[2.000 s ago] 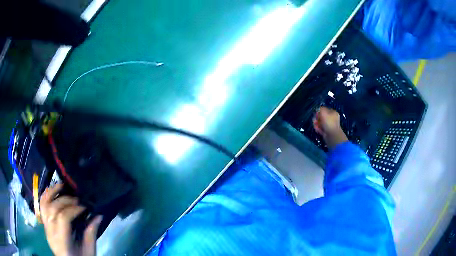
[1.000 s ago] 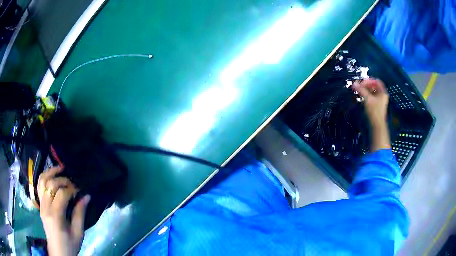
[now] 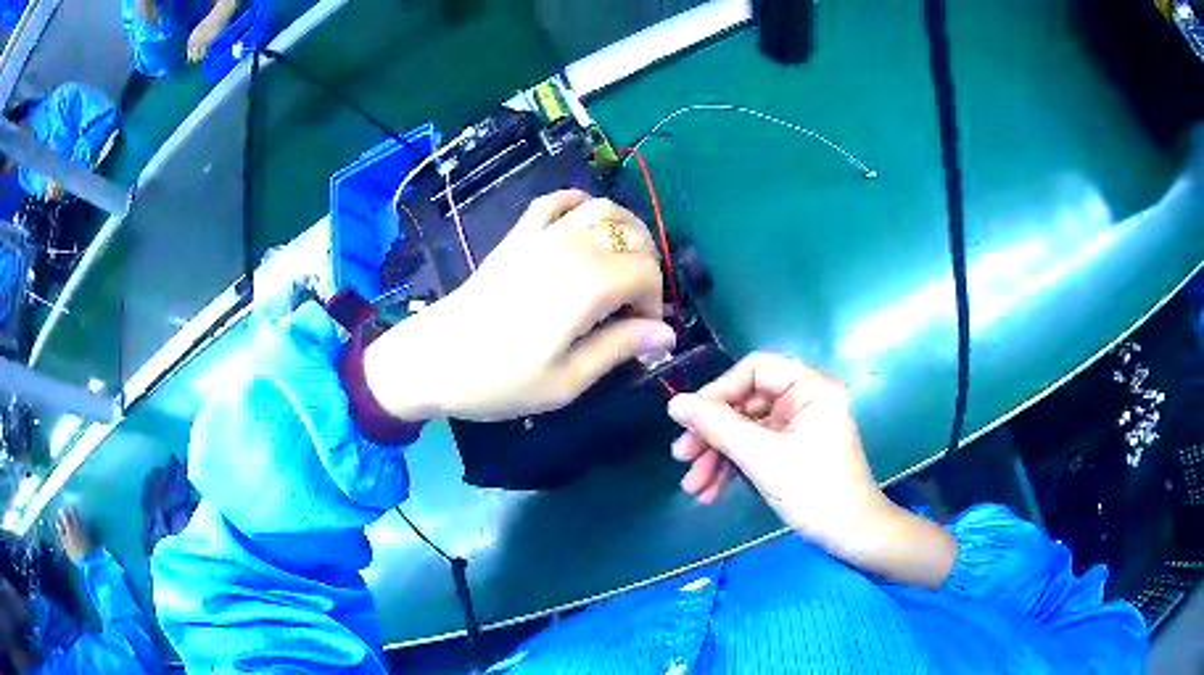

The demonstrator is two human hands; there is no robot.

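The black housing (image 3: 548,448) lies on the green bench in front of me. My left hand (image 3: 541,310) reaches across it, and its thumb and finger pinch a small pale part (image 3: 656,356) at the housing's right edge. My right hand (image 3: 805,462) is just right of that edge, with thumb and forefinger closed on a thin red wire (image 3: 669,388) beside the pale part. A longer red wire (image 3: 658,218) runs down the housing's right side. My left hand hides part of the housing's inside.
A blue bin (image 3: 354,224) stands behind the housing's left side. A thin white cable (image 3: 779,121) loops onto the bench (image 3: 845,251). A black cord (image 3: 953,237) hangs across the right. A black crate (image 3: 1089,455) and small white pieces are below right. Other people's blue sleeves show left.
The view has swung left, so the housing is now central. My right hand has left the crate and come to the housing's right edge. My left hand now pinches at that edge.
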